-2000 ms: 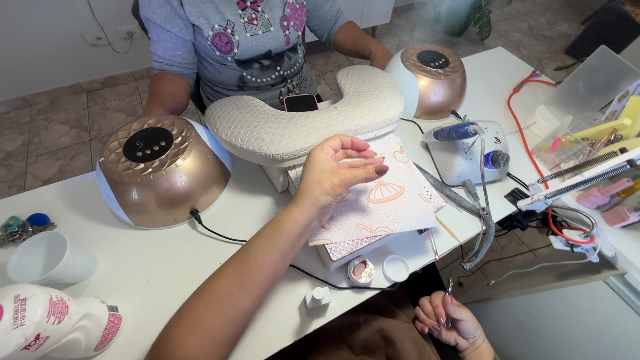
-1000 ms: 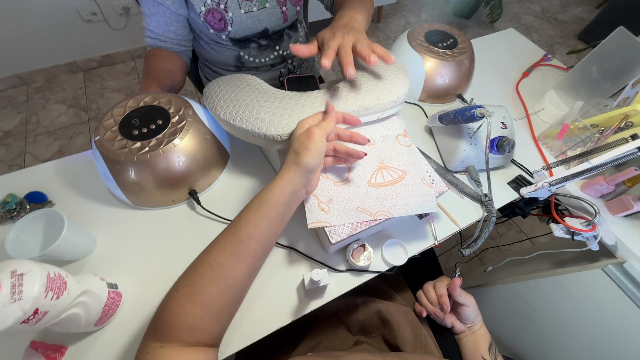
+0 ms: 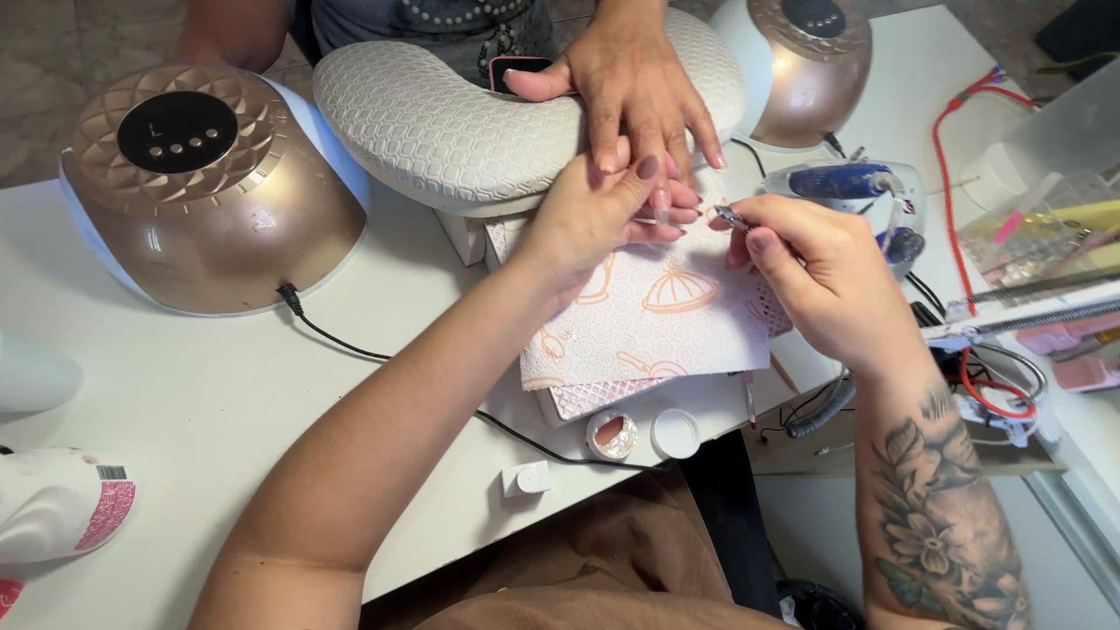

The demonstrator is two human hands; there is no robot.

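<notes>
My left hand [image 3: 604, 206] is closed around a finger of another person's hand [image 3: 639, 87], which reaches over the textured cushion [image 3: 455, 131]. One of that person's fingers has a long clear nail tip [image 3: 661, 210]. My right hand [image 3: 809, 262] grips a small metal tool [image 3: 733, 219], perhaps a nipper; its pointed end is just right of the held fingers, apart from them. Most of the tool is hidden by my fingers. Beneath both my hands lies a printed paper towel [image 3: 647, 341] on a pink patterned box [image 3: 604, 398].
Gold nail lamps stand left [image 3: 219, 219] and right [image 3: 805, 79] of the cushion. An electric nail file unit [image 3: 914, 188] is at right. An open jar [image 3: 612, 435], its lid [image 3: 675, 433], a small white bottle [image 3: 525, 479] and a black cable [image 3: 542, 451] lie near the front edge.
The other person's hand has come down over the cushion, and my left hand has taken hold of it. My right hand has risen from below the table edge with the metal tool.
</notes>
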